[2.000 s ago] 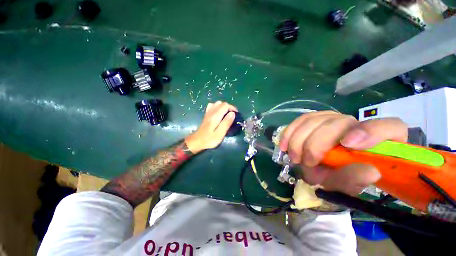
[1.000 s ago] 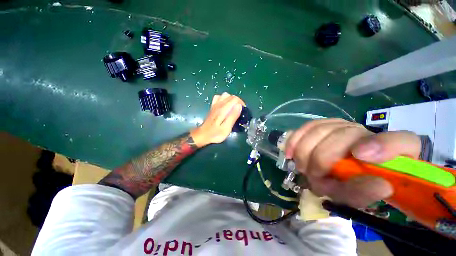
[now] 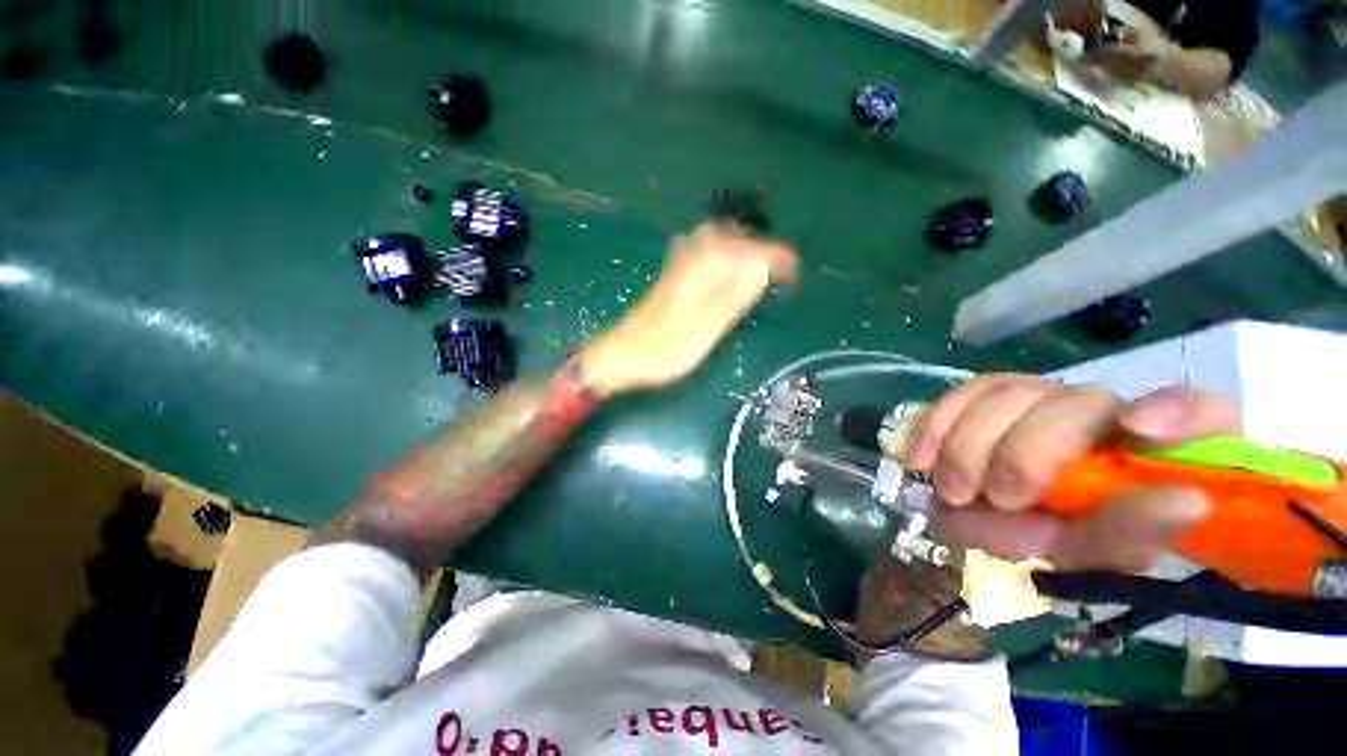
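Observation:
My left hand (image 3: 706,303), blurred, is stretched over the green surface (image 3: 635,510). A blurred dark housing (image 3: 742,210) is just beyond its fingers; whether they touch it cannot be told. My right hand (image 3: 1034,458) grips the orange electric screwdriver (image 3: 1182,510) with its lime-green strip. The silver nozzle head (image 3: 790,411) points left, with no housing at it. A clear hose and a yellowish line loop from the nozzle. Four black finned housings (image 3: 473,350) are grouped left of my left hand, with small black parts (image 3: 520,275) beside them.
More dark round pieces (image 3: 963,223) are spread along the far surface. A grey post (image 3: 1152,222) and a white box (image 3: 1285,392) stand at right. A person's hand (image 3: 1160,62) is at the top right. A cardboard box (image 3: 244,591) with black parts is at lower left.
My left hand has moved up and away from the nozzle, and the dark housing is no longer at the nozzle tip. The screwdriver has shifted slightly right and down in view.

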